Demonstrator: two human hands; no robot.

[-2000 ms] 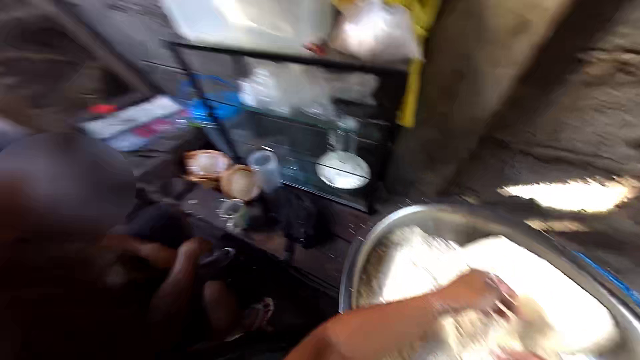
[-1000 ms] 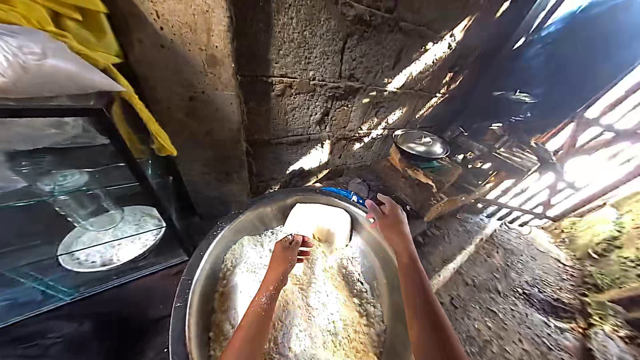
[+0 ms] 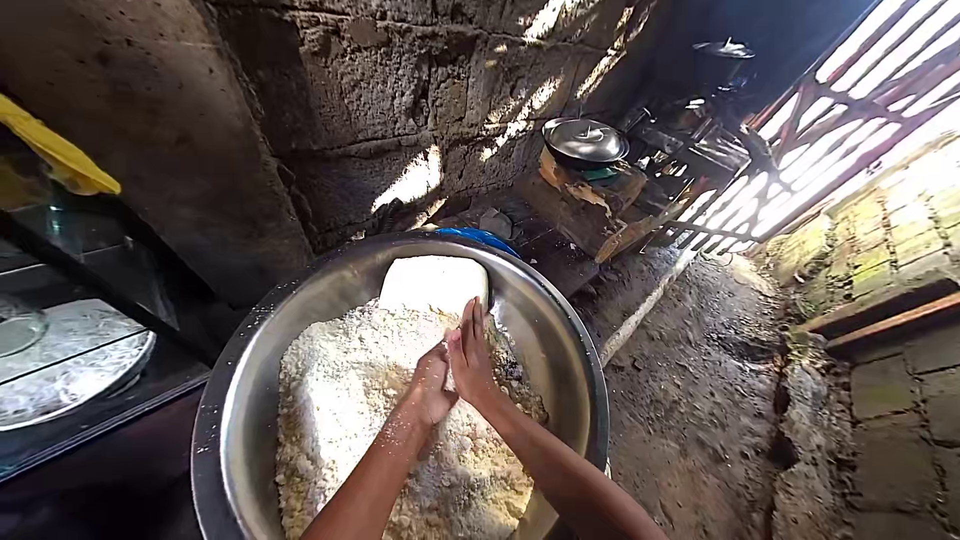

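Note:
A wide metal basin (image 3: 251,330) holds a heap of pale, crumbly flour-like meal (image 3: 352,375). A white rounded rectangular container or block, too bright to tell which (image 3: 436,281), rests at the heap's far side against the basin wall. Over the meal, my left hand (image 3: 433,382) and my right hand (image 3: 470,356) meet, palms facing each other. The right fingers are straight and point toward the white object's near right corner. The left fingers are partly hidden behind the right hand. Whether anything lies between the palms cannot be seen. Pale crumbs cling to my left forearm.
A lidded pan (image 3: 585,141) sits on a wooden stand beyond the basin. To the left is a glass-sided case (image 3: 172,386) with a white plate (image 3: 82,360) inside. A rough block wall (image 3: 360,97) rises behind; a slatted barrier (image 3: 817,150) stands right.
My hands, apart over the basin a second ago, have come together. The view has swung far from the shelf and the person seen two seconds ago.

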